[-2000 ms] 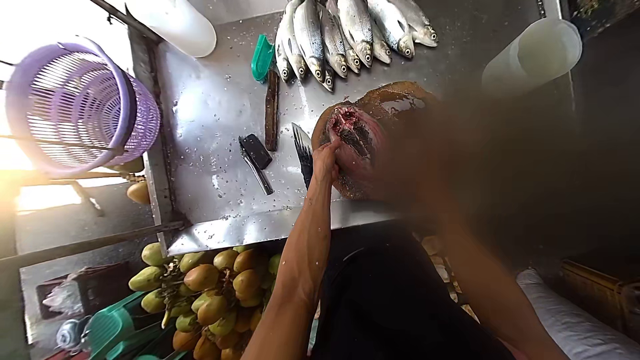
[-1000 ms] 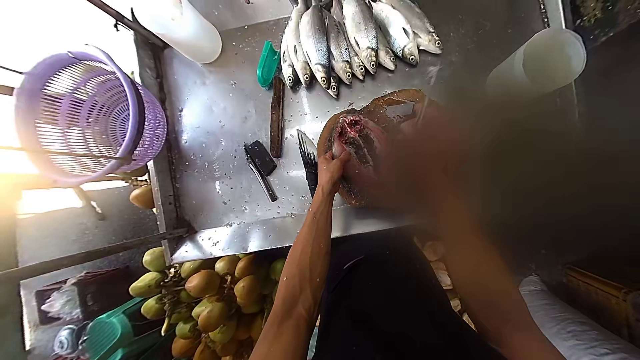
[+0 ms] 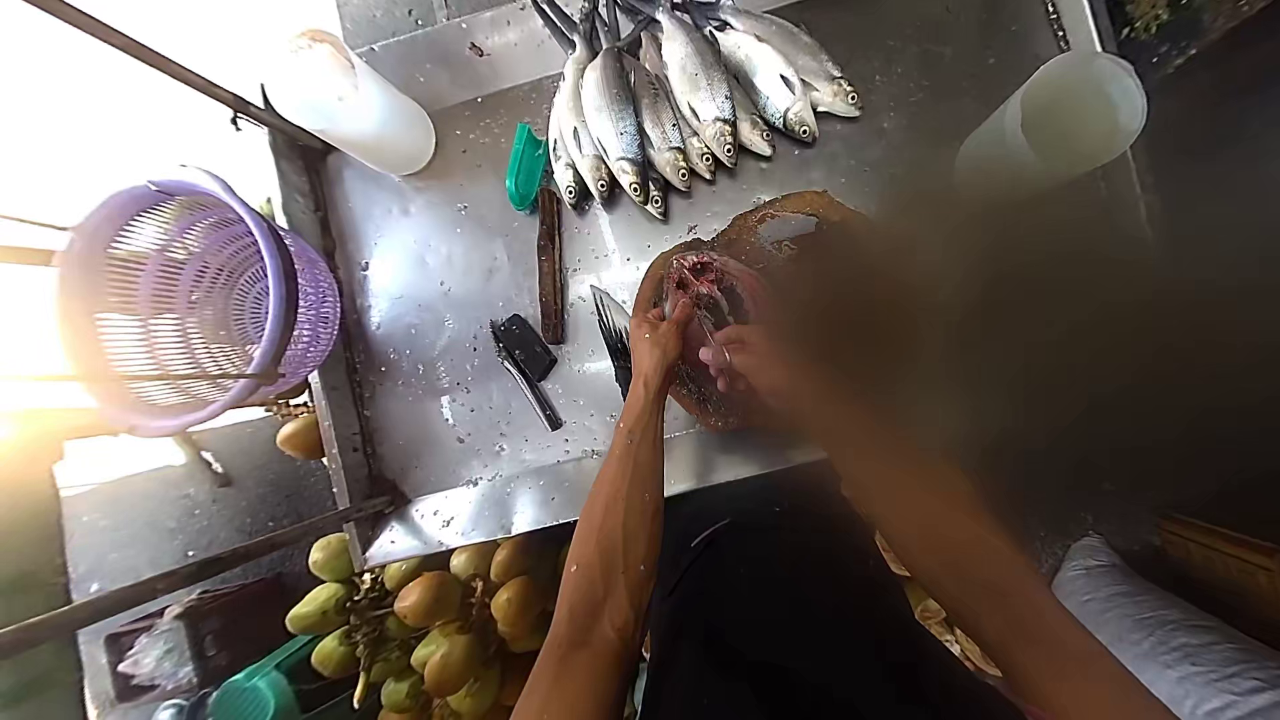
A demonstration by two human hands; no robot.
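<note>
An opened fish (image 3: 740, 290), its red inside exposed, lies on a brown chopping board (image 3: 790, 215). My left hand (image 3: 660, 345) holds the near left edge of the fish. Over its belly, my right hand (image 3: 740, 358) grips a thin tool, perhaps a knife, whose blade barely shows. A knife blade (image 3: 610, 320) lies on the metal just left of my left hand. Farther left are a black-headed brush or scraper with a metal handle (image 3: 530, 375), a dark wooden stick (image 3: 550, 265) and a green plastic scoop-like piece (image 3: 525, 168). A dark blur hides the fish's right part.
Several whole silver fish (image 3: 690, 100) lie at the back of the metal table (image 3: 440, 300). White containers stand at back left (image 3: 380, 120) and back right (image 3: 1085, 110). A purple plastic basket (image 3: 200, 300) is beyond the left edge. Green and orange coconuts (image 3: 450, 640) hang below the front edge.
My right hand, blurred from sight in the earlier frames, now shows over the fish's belly beside my left hand. My left hand stays on the fish.
</note>
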